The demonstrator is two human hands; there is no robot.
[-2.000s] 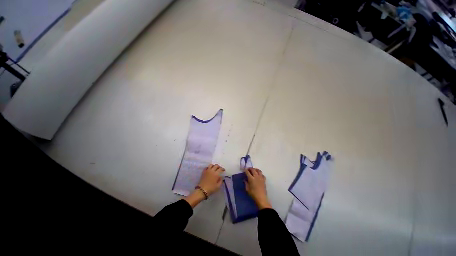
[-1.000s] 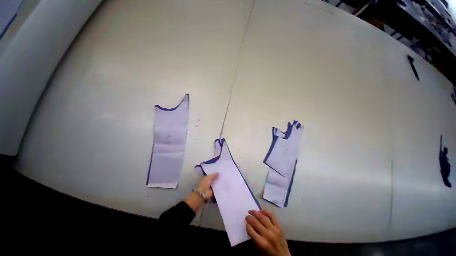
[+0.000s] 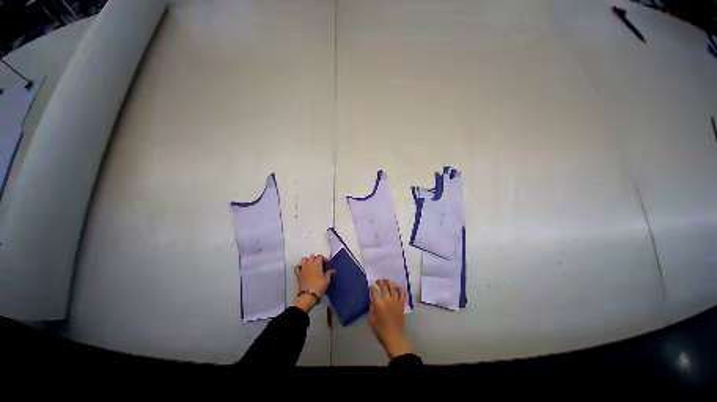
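Cut piece bundles with white paper tops and blue cloth edges lie on the cream table. One bundle [image 3: 262, 259] lies at the left. Another bundle [image 3: 379, 235] lies right of the middle, its curved end away from me. My right hand [image 3: 387, 308] rests on its near end. A smaller bundle [image 3: 347, 286] lies between these two, mostly blue side up with a paper-topped tip. My left hand [image 3: 314, 276] touches its left edge, fingers spread. Overlapping bundles [image 3: 440, 235] lie at the right. Neither hand is closed around anything.
A thick white roll [image 3: 98, 157] lies across the table [image 3: 503, 94] at the left. A white sheet with a blue edge [image 3: 12, 129] shows beyond it. A small dark tool [image 3: 629, 24] lies at the far right. A seam runs down the middle.
The bundle that both hands held a second ago now lies flat beside the right-hand bundles. The mostly blue bundle beneath is exposed. My left hand is now beside it. The view has turned.
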